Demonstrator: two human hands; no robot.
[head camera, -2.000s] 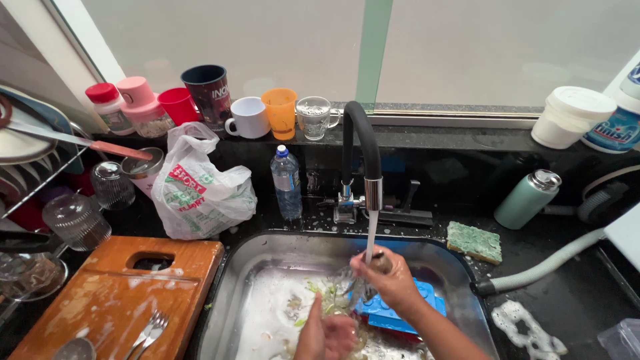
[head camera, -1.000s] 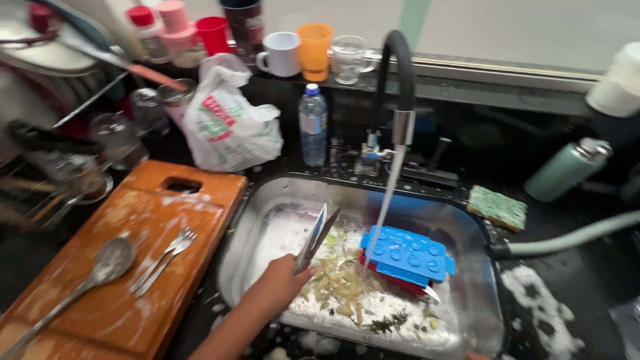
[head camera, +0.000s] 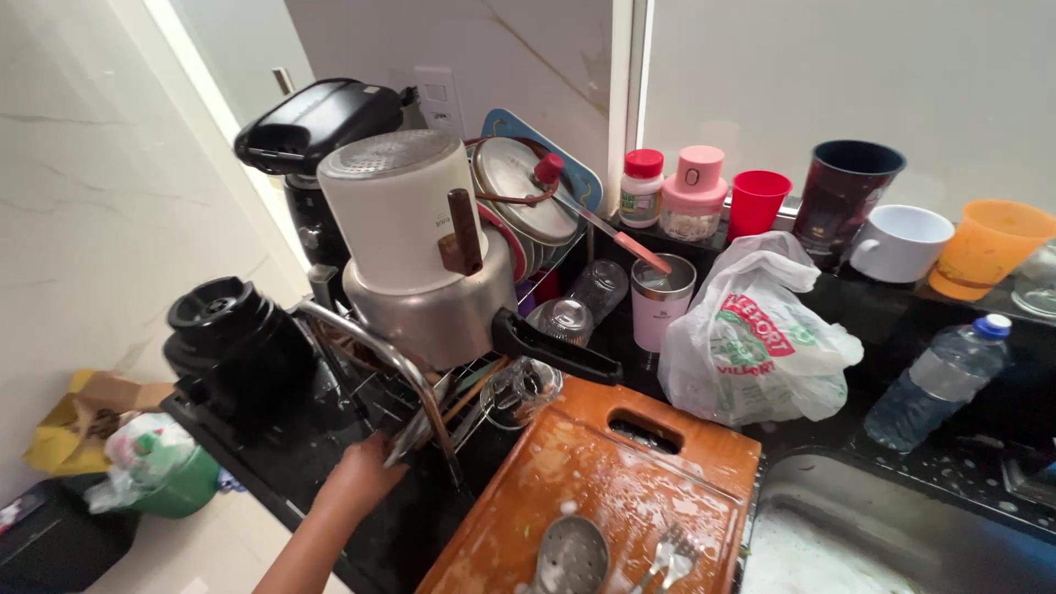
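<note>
My left hand (head camera: 361, 472) reaches in from the bottom and grips a blurred metal utensil (head camera: 410, 437), whose kind I cannot make out, at the front of the metal dish rack (head camera: 437, 392). Stacked pots fill the rack: a white pot (head camera: 396, 214) upside down on an aluminium pressure cooker (head camera: 433, 318) with a black handle. To the right lies a wet wooden cutting board (head camera: 610, 487) bearing a slotted spoon (head camera: 572, 557) and forks (head camera: 672, 557). My right hand is out of view.
A black appliance part (head camera: 239, 346) stands left of the rack. Right of it are upturned glasses (head camera: 565, 320), a pink tumbler (head camera: 662, 305), a plastic bag (head camera: 751, 338), a water bottle (head camera: 940, 384) and the steel sink (head camera: 767, 495). Several cups line the ledge. A green bin (head camera: 177, 487) is on the floor.
The view has swung left to the dish rack. My left hand has moved from over the sink to the rack, still holding something metallic. My right hand, under the tap two seconds ago, has left the view.
</note>
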